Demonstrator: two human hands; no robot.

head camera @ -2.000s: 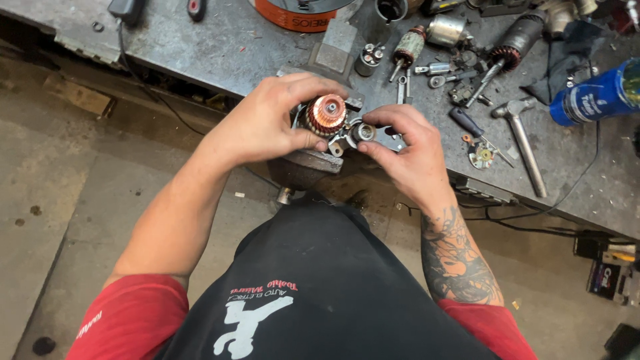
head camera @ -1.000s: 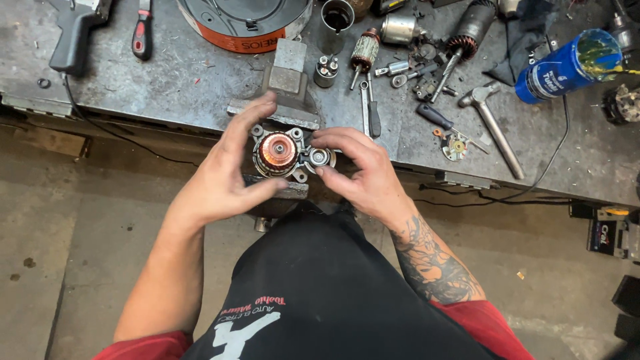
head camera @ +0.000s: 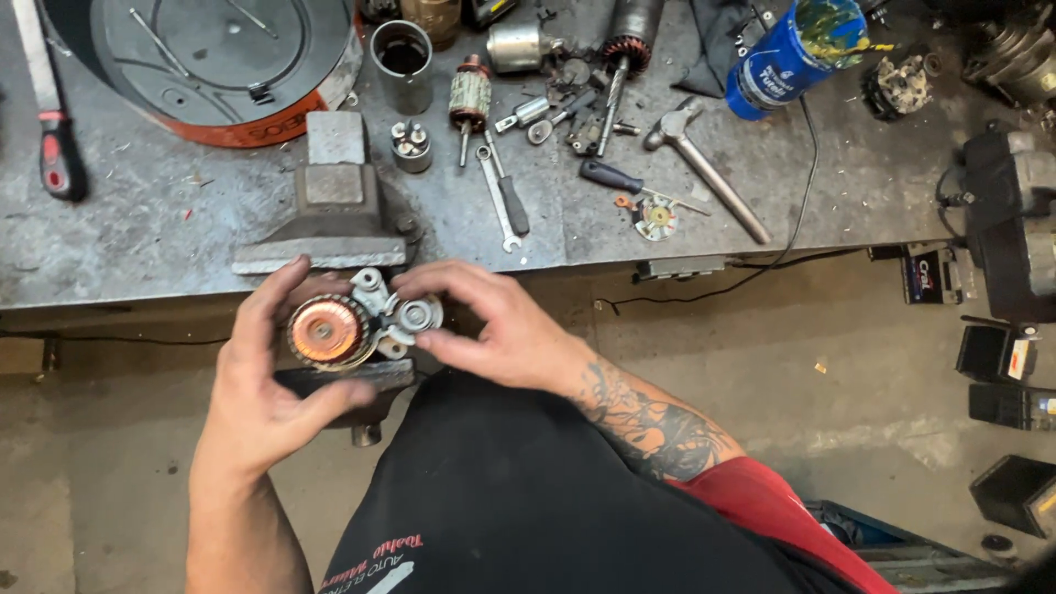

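A starter motor armature with a copper commutator (head camera: pixel 324 331) stands end-up in a metal housing (head camera: pixel 369 285) at the jaws of a bench vise (head camera: pixel 342 202). My left hand (head camera: pixel 268 384) curves around the armature's left side, thumb and fingers apart; its far fingers are partly hidden behind the armature. My right hand (head camera: pixel 487 326) has thumb and forefinger on a round metal part (head camera: pixel 415 314) at the housing's right side. Whether that part is attached to the housing cannot be seen.
On the metal workbench (head camera: pixel 569 206) lie a combination wrench (head camera: pixel 498 198), a screwdriver (head camera: pixel 610 176), a hammer (head camera: pixel 709 169), another armature (head camera: pixel 469 103) and a blue grease container (head camera: pixel 784 62). A large round orange-rimmed pan (head camera: pixel 239 132) stands at the back left. A cable (head camera: pixel 813 165) hangs over the bench edge.
The left hand, close against the armature two seconds ago, is now spread more widely around it. The right hand remains at the round part. The view has shifted.
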